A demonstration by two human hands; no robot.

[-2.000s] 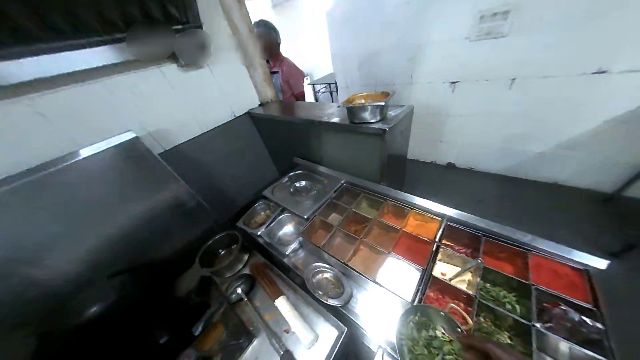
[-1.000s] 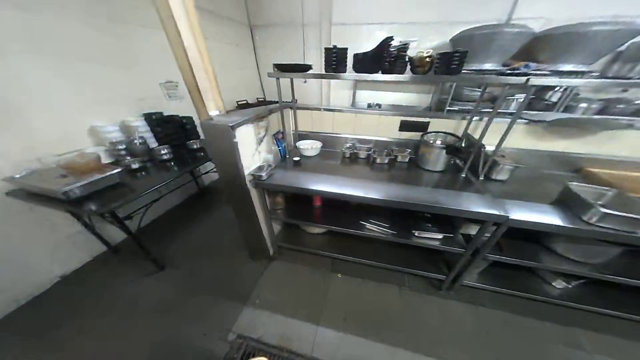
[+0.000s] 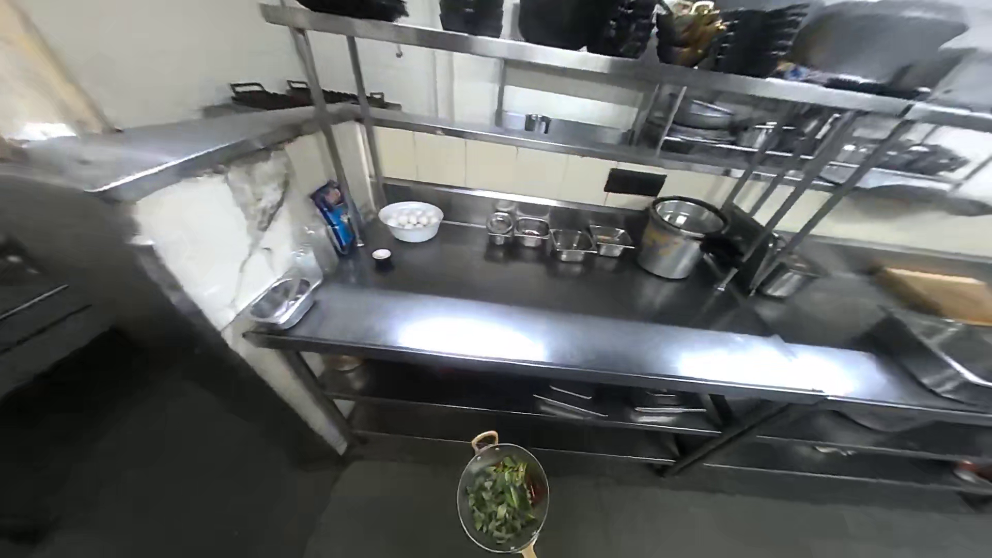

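A small round metal pan (image 3: pixel 473 496) with looped brass-coloured handles shows at the bottom centre, over the floor. Chopped green leaves (image 3: pixel 502 500) fill much of it, with a bit of red at the right side. One handle (image 3: pixel 485 440) points away from me; the near one is cut off by the frame's lower edge. Neither my left hand nor my right hand can be seen, so what holds the pan is hidden.
Ahead stands a steel worktable (image 3: pixel 480 279) with a white bowl of eggs (image 3: pixel 411 222), small steel containers (image 3: pixel 573 245) and a large steel pot (image 3: pixel 676 240). Shelves (image 3: pixel 542 53) rise behind it. A broken-faced wall (image 3: pixel 225 225) borders the left side.
The view has swung from the ingredient trays to the steel worktable, which looks nearer than one second ago. The pan of greens, at the lower right two seconds ago, is at the bottom centre.
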